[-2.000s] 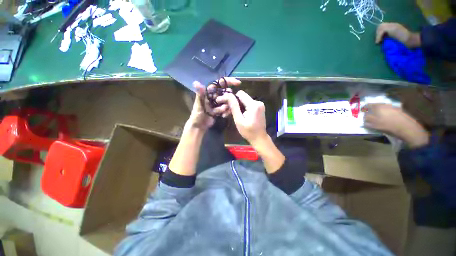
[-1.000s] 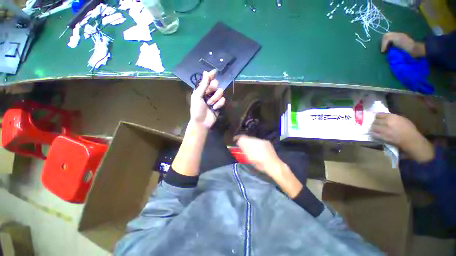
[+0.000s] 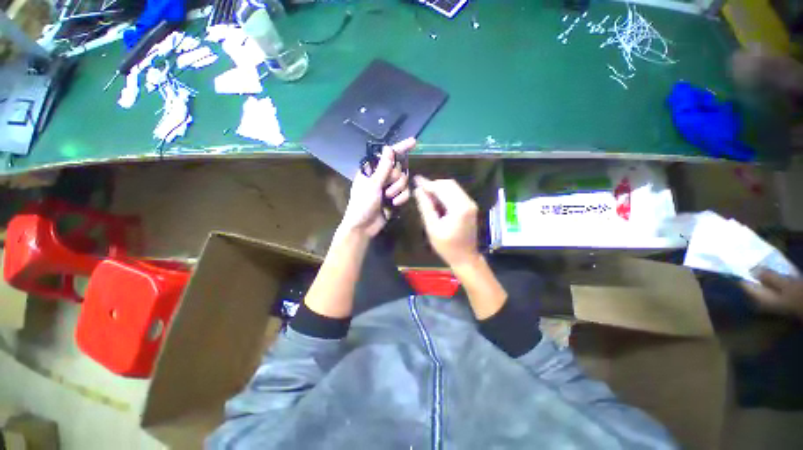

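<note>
A dark solar panel [image 3: 401,92] lies back side up on the green bench, its near corner over the front edge. A raised square with two light dots is on its back. My left hand [image 3: 377,195] is closed around a bunched black cable [image 3: 373,158] at the near corner. My right hand [image 3: 449,220] is just right of it, thumb and index finger pinched together. Whether the right fingers hold a thin strand or the cable's end is too small to tell.
The green bench [image 3: 528,88] holds white scraps [image 3: 261,121], a clear bottle [image 3: 283,60], white strands [image 3: 641,39] and a blue cloth [image 3: 704,119]. Below are a printed white package [image 3: 572,209], open cartons [image 3: 224,325] and red stools [image 3: 128,312]. Another person's hand [image 3: 779,290] holds white sheets at right.
My right hand has come up from my lap to beside my left hand, which still grips the cable. The other person's hand has left the blue cloth; their lower hand has moved right with white sheets.
</note>
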